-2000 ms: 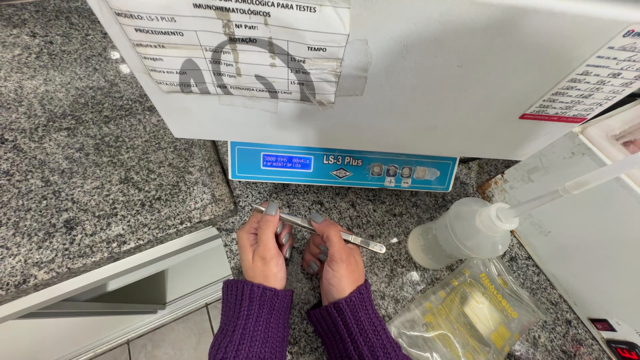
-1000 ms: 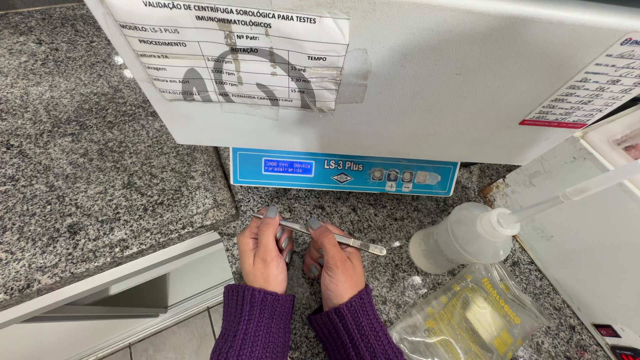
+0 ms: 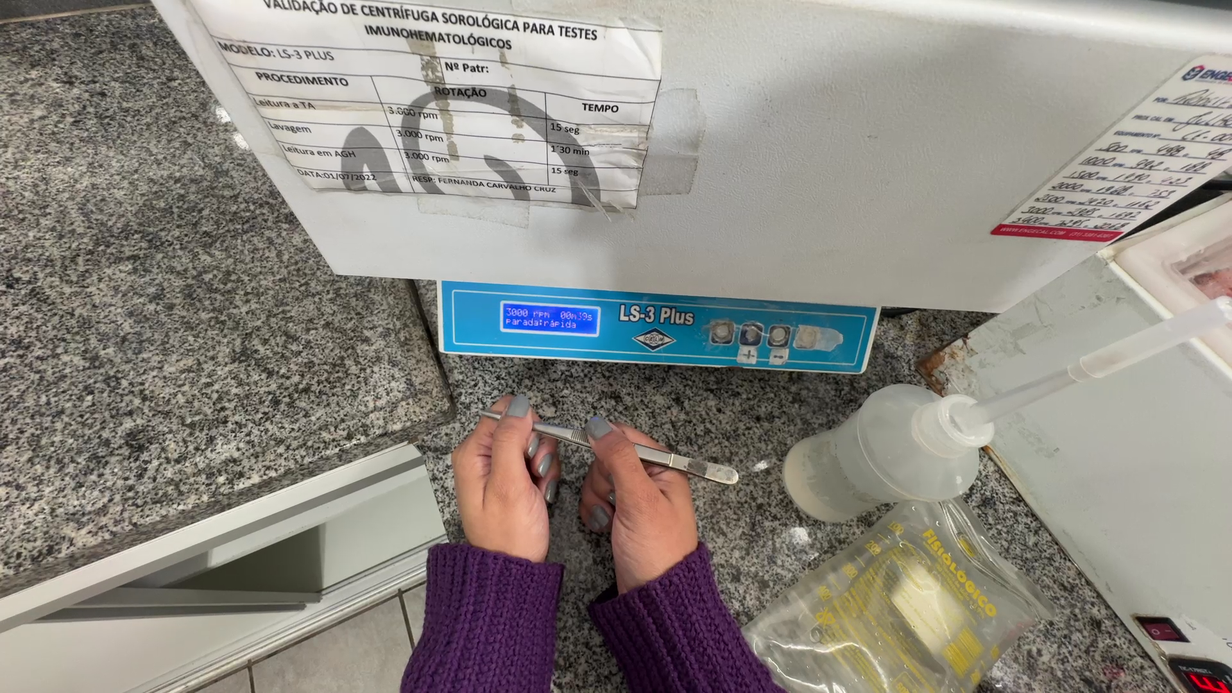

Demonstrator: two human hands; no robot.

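Metal tweezers (image 3: 657,455) lie slantwise across both hands, above the granite counter. My left hand (image 3: 505,481) pinches them near their left end between thumb and fingers. My right hand (image 3: 640,500) grips the middle, with the thumb on top; the right end sticks out past the fingers. Just beyond the hands is the blue control panel (image 3: 597,332) of a centrifuge, with a lit display and several buttons. Above it is the centrifuge's white housing (image 3: 818,144), bearing taped paper labels.
To the right stand a translucent plastic wash bottle (image 3: 890,448) with a long spout and, nearer, a clear fluid bag (image 3: 895,606) with yellow print. A white device (image 3: 1078,404) borders the right side. At left are a raised granite slab (image 3: 212,289) and an open drawer (image 3: 221,568).
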